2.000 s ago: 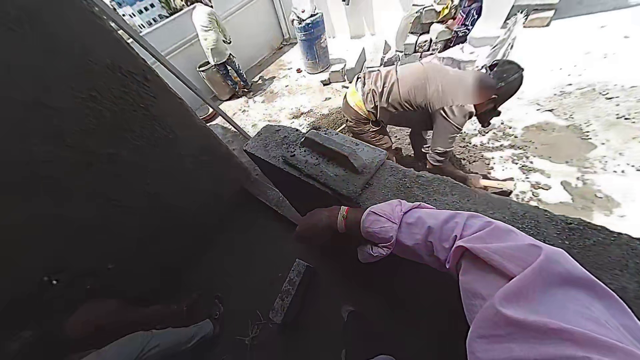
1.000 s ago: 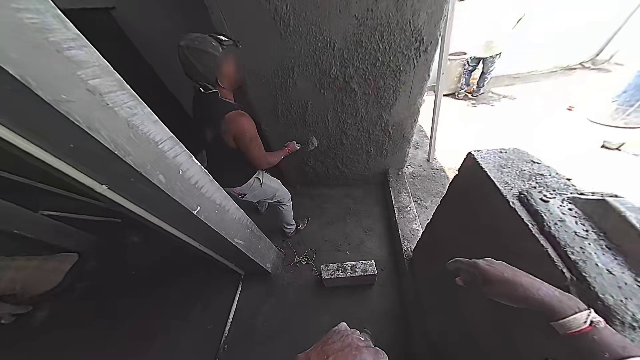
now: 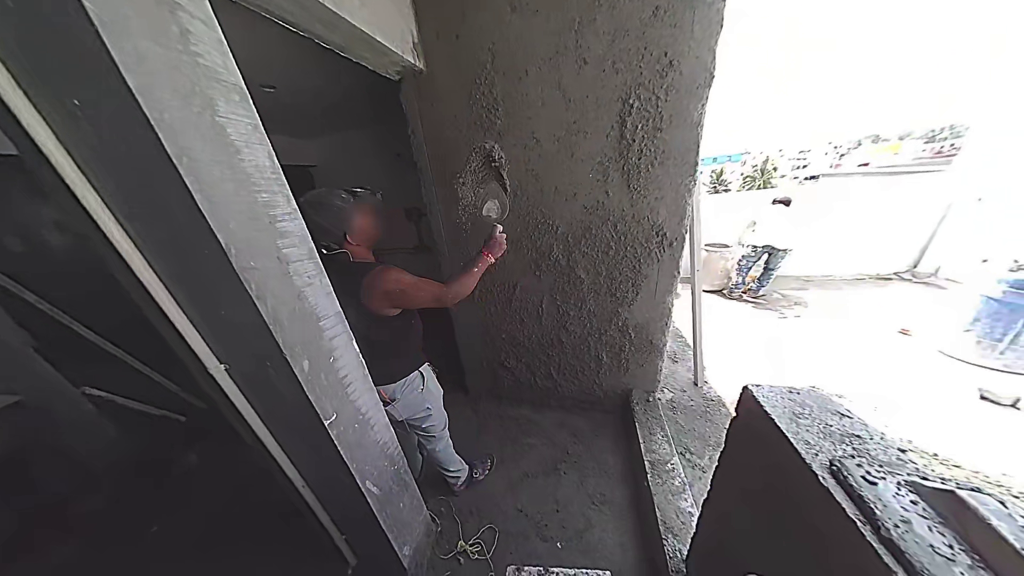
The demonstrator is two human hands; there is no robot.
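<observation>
Neither of my hands shows in the head view. A co-worker (image 3: 392,320) in a dark sleeveless top and light trousers stands by a doorway and holds a trowel (image 3: 494,206) against a rough plastered wall (image 3: 576,264). A patch of wet mortar (image 3: 482,172) lies on the wall around the blade. At the lower right is a low masonry wall (image 3: 808,448) with a float-like slab (image 3: 904,520) on top. The upper edge of a block (image 3: 558,571) shows at the bottom edge of the view, and tangled string (image 3: 472,548) lies on the floor.
A broad slanted beam (image 3: 296,320) crosses the left side. A raised curb (image 3: 660,480) edges the floor near an upright pole (image 3: 697,296). Outside, another person (image 3: 760,248) stands beside a drum (image 3: 718,266); a blue barrel (image 3: 1000,320) is at the far right.
The view has swung up from the floor, and both my hands have left it. The co-worker in the sleeveless top has gone from crouching low to standing, with the trowel arm raised.
</observation>
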